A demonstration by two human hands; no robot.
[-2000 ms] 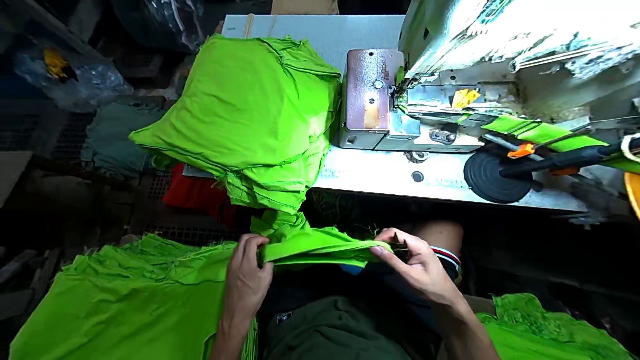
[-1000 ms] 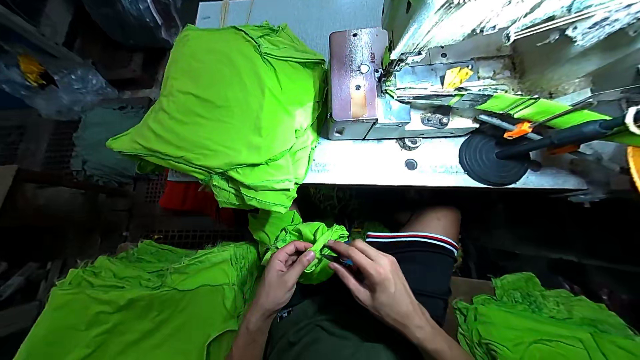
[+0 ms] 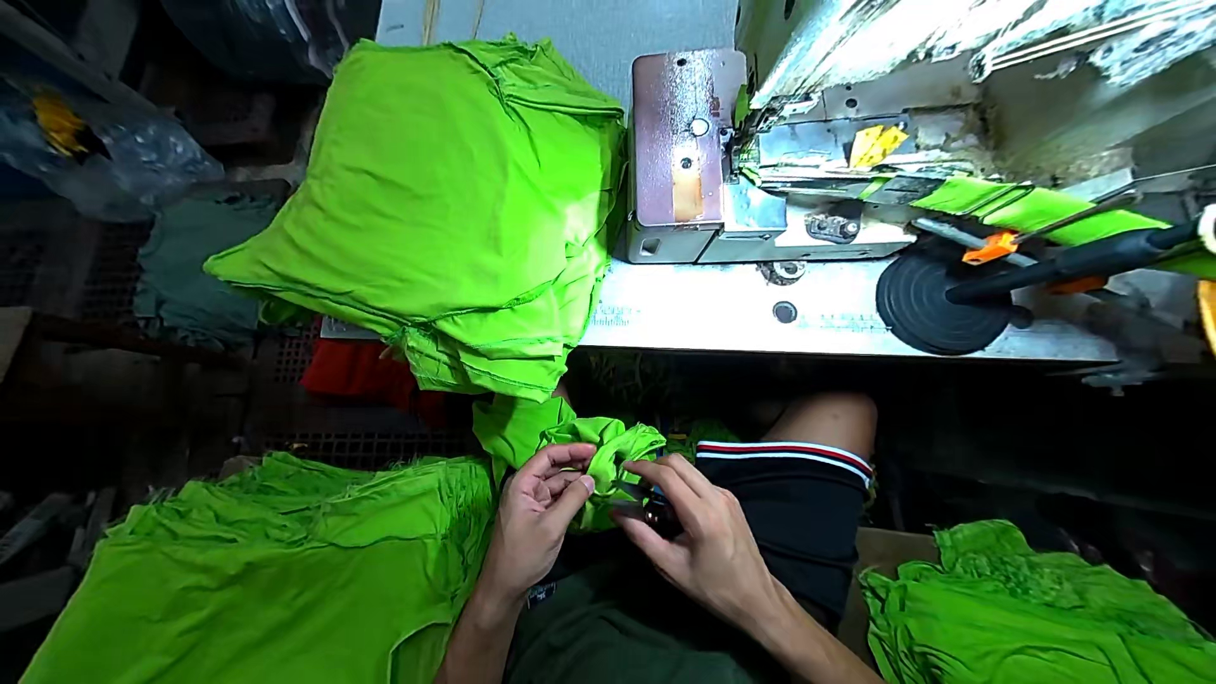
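A bunched piece of bright green fabric [image 3: 617, 451] is over my lap, below the table edge. My left hand [image 3: 546, 494] pinches its left side between thumb and fingers. My right hand [image 3: 693, 522] is at the fabric's right side, fingers curled around a small dark tool [image 3: 655, 508], which looks like thread snips; its blade points toward the fabric. A strip of the green fabric runs up and left from the bunch, under the tall pile of green cloth pieces [image 3: 427, 190] on the table. The sewing machine [image 3: 689, 152] stands to the right of that pile.
More green cloth lies in a stack [image 3: 256, 570] at the lower left and in another heap [image 3: 1016, 608] at the lower right. A round black disc [image 3: 940, 299] rests on the table [image 3: 703, 304]. Red cloth [image 3: 356, 370] is below the pile. Green tape [image 3: 1045, 209] leads into the machine.
Two seconds ago my hands were apart, stretching the green fabric between them. Now they are close together at the bunched fabric, and a dark tool shows in my right hand.
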